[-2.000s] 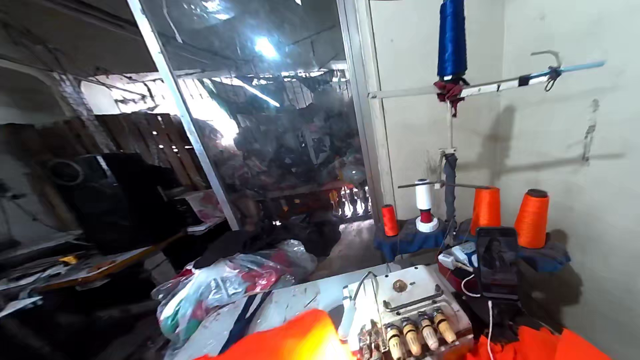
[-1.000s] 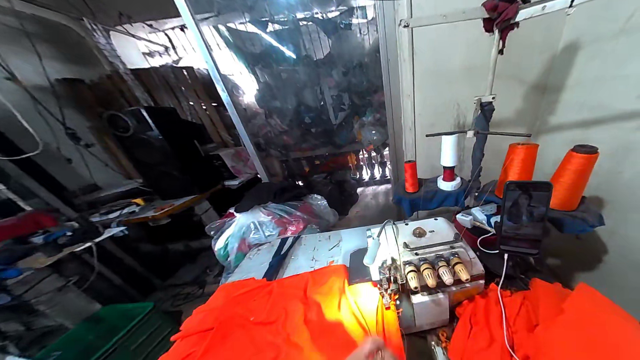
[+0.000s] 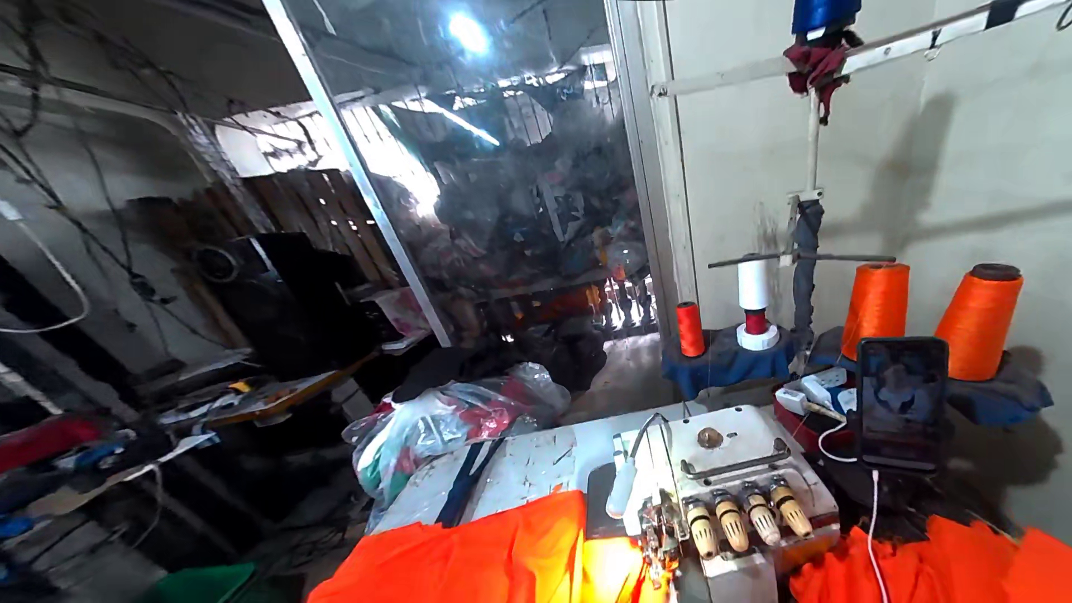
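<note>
Neither my left hand nor my right hand shows in the head view now. At the bottom centre, bright orange fabric (image 3: 469, 553) lies over the white sewing table (image 3: 528, 465) and reaches the needle and presser foot area (image 3: 662, 536) of an overlock sewing machine (image 3: 737, 444). A lamp lights the cloth beside the needle area. Several tension dials (image 3: 730, 521) stand on the machine's front. More orange fabric (image 3: 930, 561) is heaped right of the machine.
A clear plastic bag of cloth (image 3: 452, 419) lies behind the table's left part. Thread cones (image 3: 875, 310) stand behind the machine, near a propped smartphone (image 3: 903, 402) with a white cable. A green container (image 3: 201, 584) is at the lower left; a glass panel (image 3: 519, 184) rises behind.
The fingers seen at the bottom edge one second ago are out of view now. The view has tilted upward since then.
</note>
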